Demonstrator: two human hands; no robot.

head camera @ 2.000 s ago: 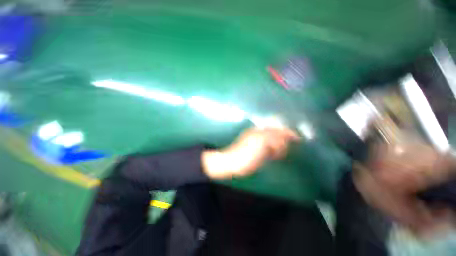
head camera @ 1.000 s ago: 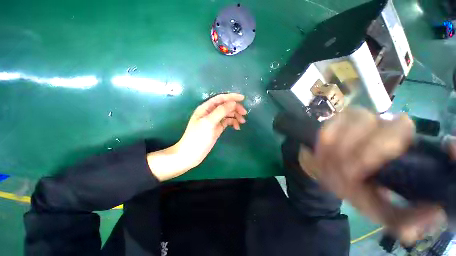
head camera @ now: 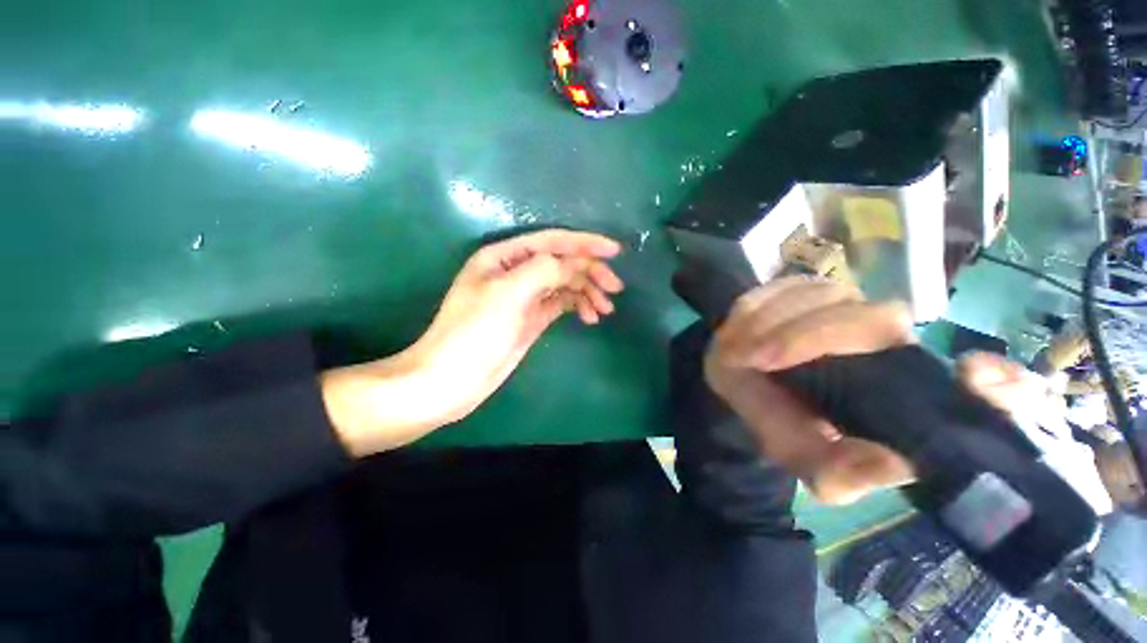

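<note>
My right hand (head camera: 811, 377) is closed around the thick black electric screwdriver (head camera: 931, 440), which has a pale label. The screwdriver's nose is at the open front of the screw feeder (head camera: 818, 145), a box with black and white sides. The bit tip is hidden. A brass-coloured pick-up plate (head camera: 815, 256) shows just above my fingers. My left hand (head camera: 503, 314) rests over the green bench, empty, fingers loosely curled and apart. A round unit (head camera: 635, 57), grey on top with red patches on its side, sits on the bench beyond my hands.
The glossy green bench (head camera: 315, 239) has bright light streaks and tiny specks. A black cord (head camera: 1094, 302) curves at the right edge. A small dark item with blue light (head camera: 1069, 156) lies beyond the feeder. Another person's hand or arm may show at right, unclear.
The view has steadied and shifted. My right hand with the screwdriver has come closer in to the feeder's front and looks sharper. My left hand stays loosely open. The round unit appears nearer the top edge.
</note>
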